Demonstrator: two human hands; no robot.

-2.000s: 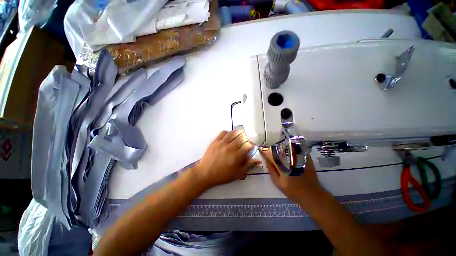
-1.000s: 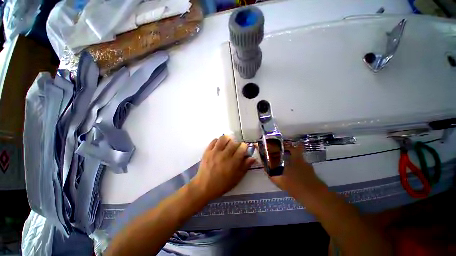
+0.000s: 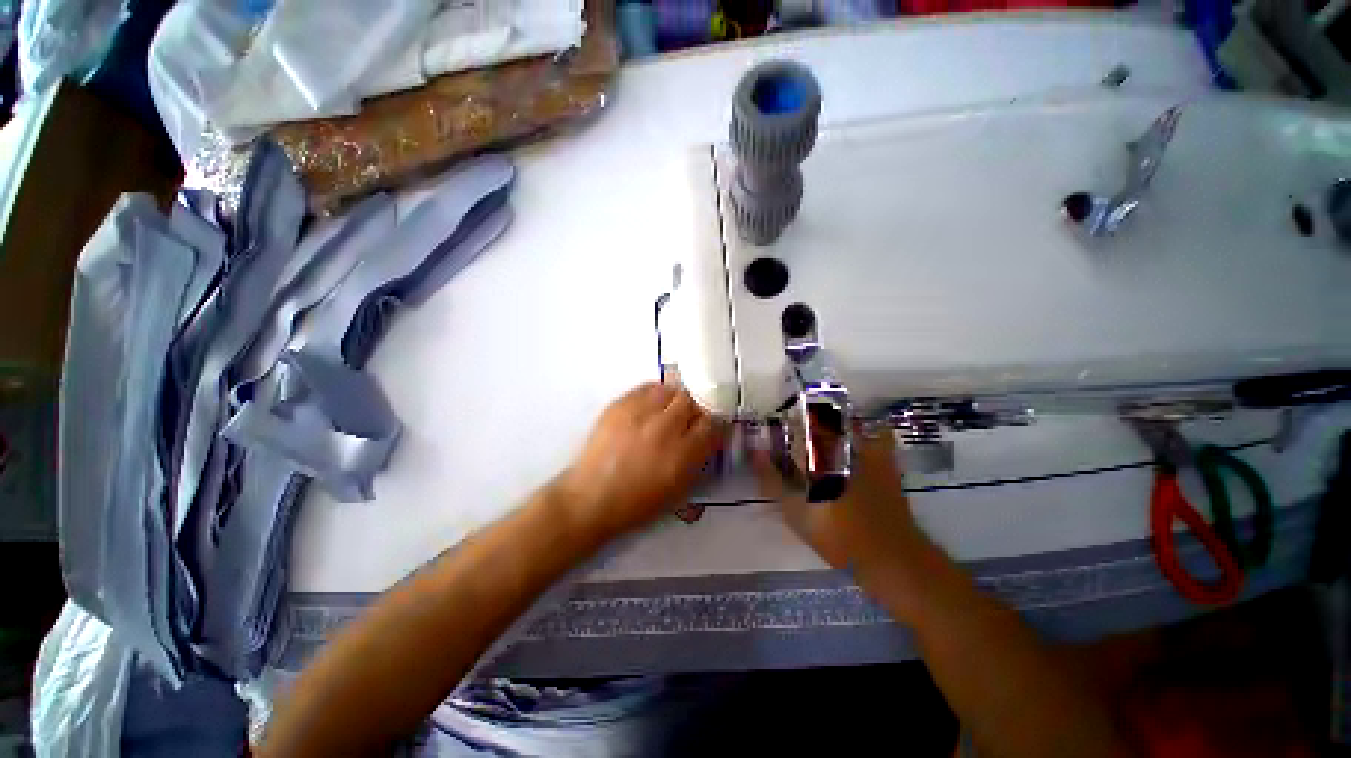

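Observation:
My left hand (image 3: 640, 456) is beside the needle area, fingers bent and closed on a small piece of grey-blue cloth strip (image 3: 732, 450). Most of that piece is hidden by my fingers and is blurred. My right hand (image 3: 848, 507) is on the other side, partly behind the chrome take-up guard (image 3: 824, 438); its fingertips are near the cloth, but their grip is hidden. The white sewing machine head (image 3: 948, 267) stands over the work. The needle and presser foot cannot be made out. A small brown tab (image 3: 689, 514) lies below my left fingers.
A pile of grey-blue strips (image 3: 222, 430) lies at the left. A wrapped brown package (image 3: 445, 131) is at the back left. Red and green scissors (image 3: 1190, 518) lie at the right. A measuring tape strip (image 3: 741, 610) runs along the front edge, with loose cloth (image 3: 519, 723) below it.
My left hand has drawn slightly left and its fingers are more bent. The grey-blue strip seen running past my left forearm no longer shows clearly there. The brown tab is now uncovered. The view has shifted.

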